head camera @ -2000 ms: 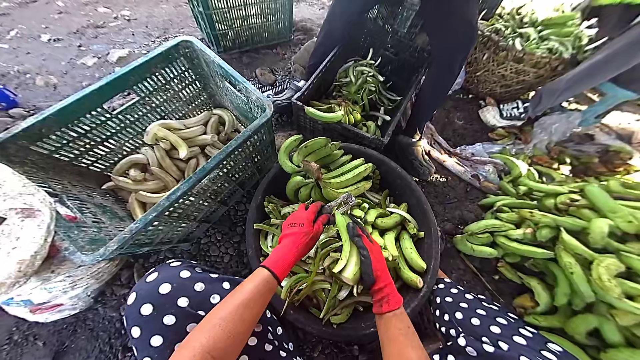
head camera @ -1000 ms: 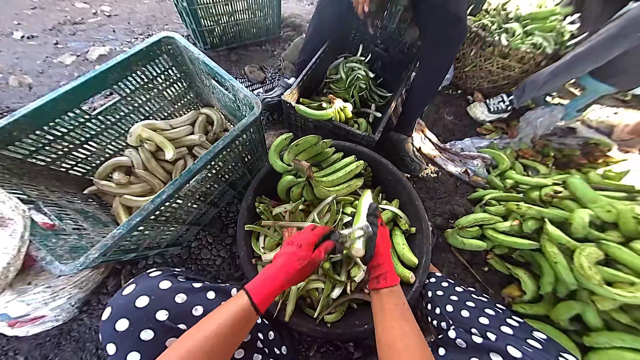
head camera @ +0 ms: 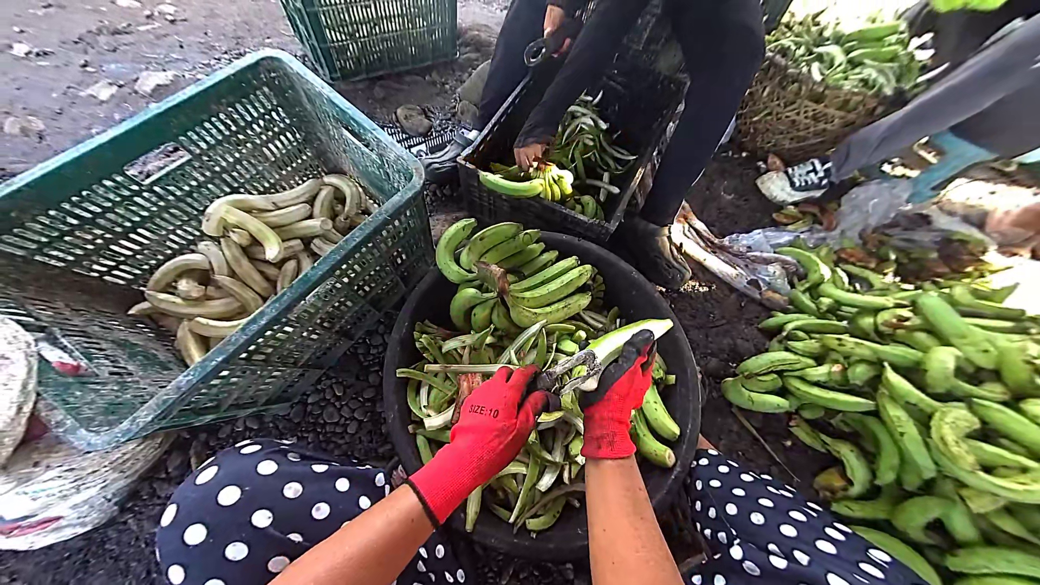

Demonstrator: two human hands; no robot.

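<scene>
My left hand [head camera: 500, 418], in a red and black glove, is closed on a peeler-like tool [head camera: 561, 370] whose metal end lies against a green banana. My right hand [head camera: 621, 398], gloved alike, grips that partly peeled green banana [head camera: 630, 337], its tip pointing up and right. Both hands are above a round black tub [head camera: 682, 366] holding strips of green peel [head camera: 528, 479], a bunch of unpeeled green bananas [head camera: 520, 280] at the back and loose ones [head camera: 654, 431] at the right. Peeled bananas [head camera: 244, 256] lie in the green plastic crate [head camera: 276, 317] at the left.
Opposite, a person's hand [head camera: 532, 154] touches bananas in a black crate [head camera: 561, 213]. A large pile of green bananas [head camera: 910, 390] lies at the right. Behind it are a woven basket [head camera: 796, 114] and another person's leg. Another green crate [head camera: 374, 41] stands at the back; a white sack [head camera: 73, 487] lies at the left.
The banana in my right hand, more upright before, now tilts up to the right. The person opposite has reached a hand down into the black crate.
</scene>
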